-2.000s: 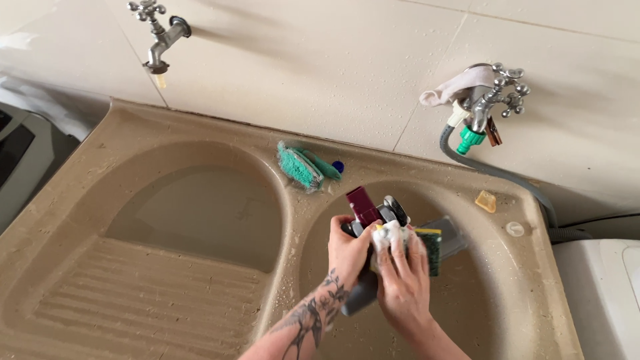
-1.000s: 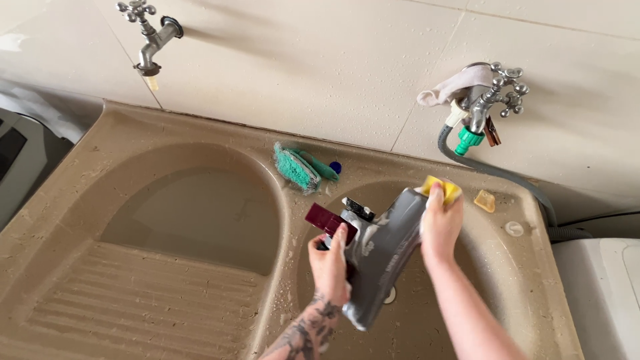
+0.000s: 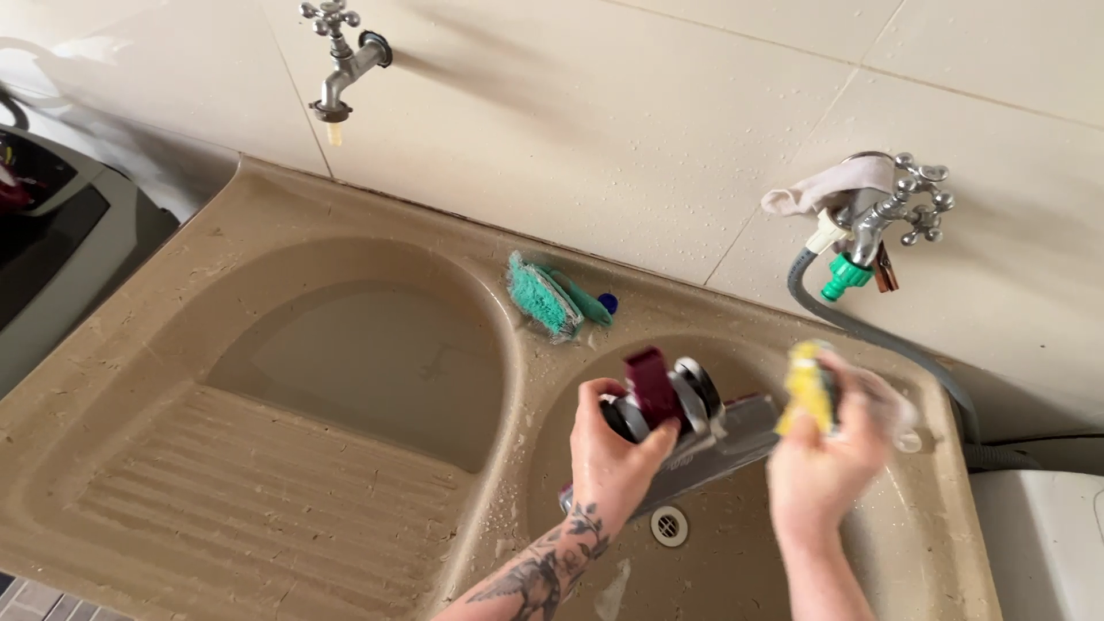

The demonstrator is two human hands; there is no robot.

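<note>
My left hand [image 3: 617,448] grips a grey plastic appliance part [image 3: 716,444] with a maroon tab [image 3: 653,385] and black, rounded pieces near its top. The part is tilted over the right basin, its long flat body reaching from my left wrist toward my right hand. My right hand [image 3: 824,457], blurred, holds a yellow and dark sponge [image 3: 808,388] just to the right of the part, apart from it. What exactly the part belongs to cannot be told.
Murky water [image 3: 362,362] stands in the left basin beside a ribbed washboard [image 3: 276,500]. On the back ledge lies a green scrubbing brush [image 3: 548,297]. Taps [image 3: 345,73] and a grey hose [image 3: 806,293] are at the wall. The right basin has a drain [image 3: 669,525].
The grey part has turned from steeply slanted to a flatter tilt, its maroon tab now pointing up. The sponge has come away from the part's upper end, to its right.
</note>
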